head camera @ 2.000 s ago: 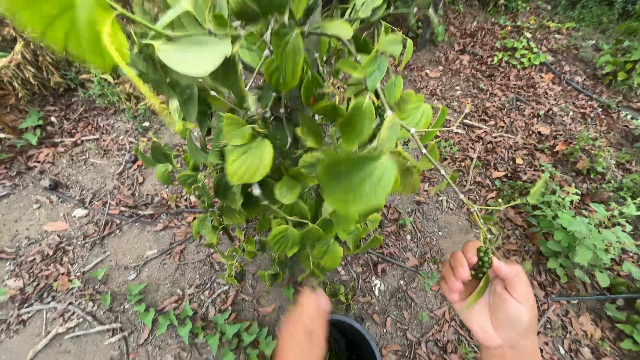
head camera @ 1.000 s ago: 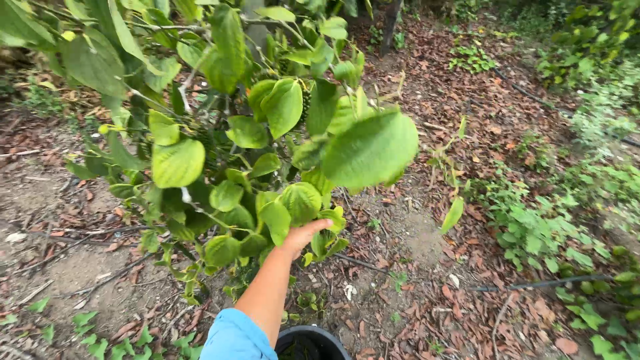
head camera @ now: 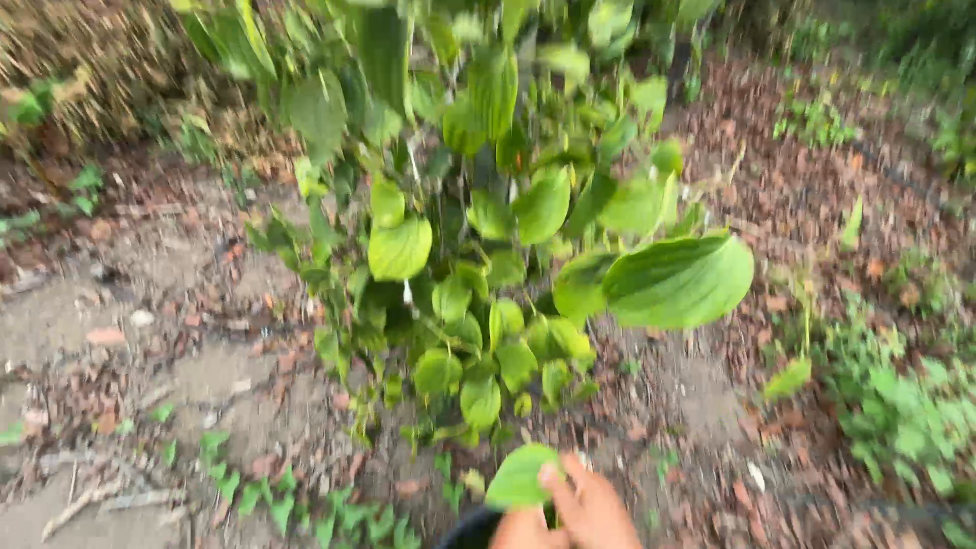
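Note:
Both hands are close together at the bottom of the head view, blurred by motion. My right hand (head camera: 591,507) has its fingertips on a broad green leaf (head camera: 522,476), pinching its right edge. My left hand (head camera: 526,531) is beside it, low and partly cut off by the frame, and its fingers do not show clearly. Just left of and below the hands is the rim of a dark bucket (head camera: 467,529). A leafy green vine (head camera: 480,305) with heart-shaped, veined leaves stands above the hands.
A large leaf (head camera: 679,280) juts out on the vine's right side. Low green weeds (head camera: 900,412) grow at the right, and small creeping plants (head camera: 282,496) at lower left. Dry sticks (head camera: 114,499) and brown leaf litter lie on the soil. Dry straw-like growth (head camera: 152,61) is at upper left.
My left hand has come down from the vine's lower leaves toward the bucket. My right hand, out of view one second ago, is back in view, touching a leaf.

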